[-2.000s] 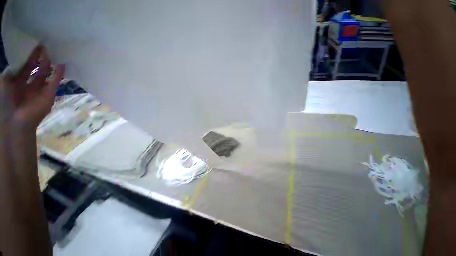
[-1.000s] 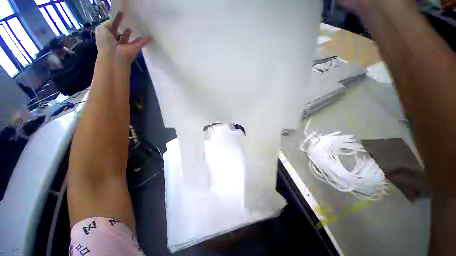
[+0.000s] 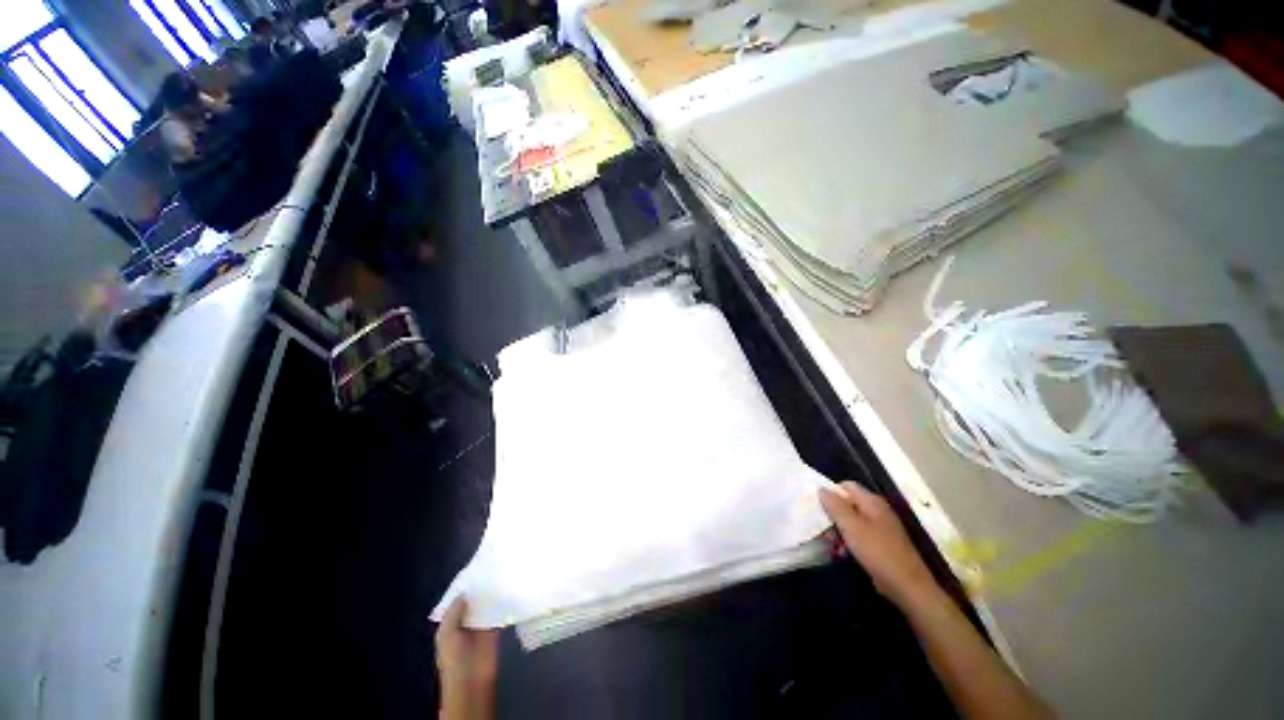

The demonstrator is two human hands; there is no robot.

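Observation:
A white fabric panel lies over a stack of white panels on a low surface left of the table. My left hand grips the panel's near left corner, which sticks out past the stack. My right hand grips its near right corner, close to the table edge. The panel's far end has a cut-out between two short-looking straps. The fingertips under the fabric are hidden.
On the table at right are a stack of grey panels, a white tape hank and a brown cloth. A low cart stands ahead. A white bench runs along the left, with a person beyond.
The panel has come down from in front of me onto the stack. Both hands have lowered to its near corners. The view has turned left from the table.

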